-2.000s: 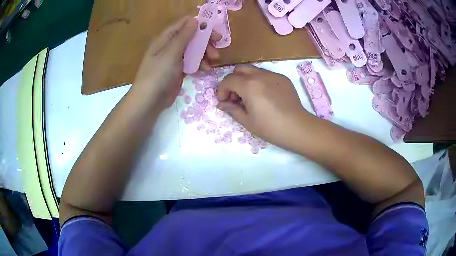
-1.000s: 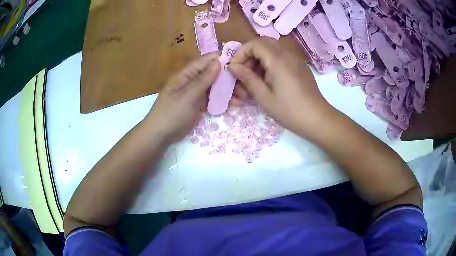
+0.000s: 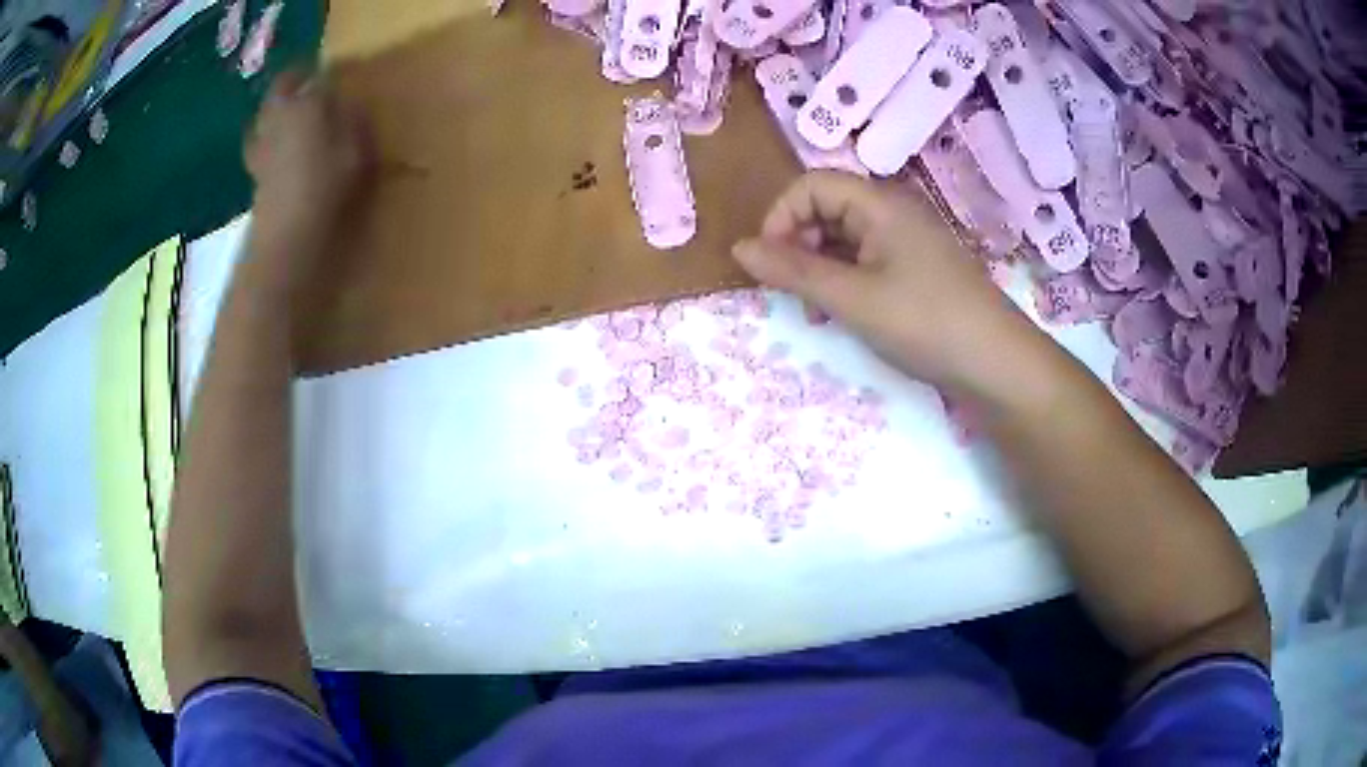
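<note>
My left hand (image 3: 308, 150) is blurred at the upper left, over the left edge of the brown board; whether it holds anything is unclear. My right hand (image 3: 877, 270) is over the board's front edge, thumb and fingertips close together. A small pink spot shows between its fingers, too small to tell if it is a disc. Small pink discs (image 3: 675, 435) lie loose on the white surface below my right hand. A single pink tab (image 3: 661, 180) with a dark hole lies on the brown board. A pink piece (image 3: 961, 417) shows partly beside my right forearm.
A large heap of pink tabs (image 3: 1184, 225) covers the upper right, with more tabs at top centre. The brown board (image 3: 480, 195) lies beyond the white surface (image 3: 435, 510). Yellow strips (image 3: 132, 450) run at the left. Green covering (image 3: 150, 180) with stray pink bits is upper left.
The hands have parted from the tab they held between them. My left hand has moved to the upper left, my right hand slightly right and down. That tab is no longer seen between them.
</note>
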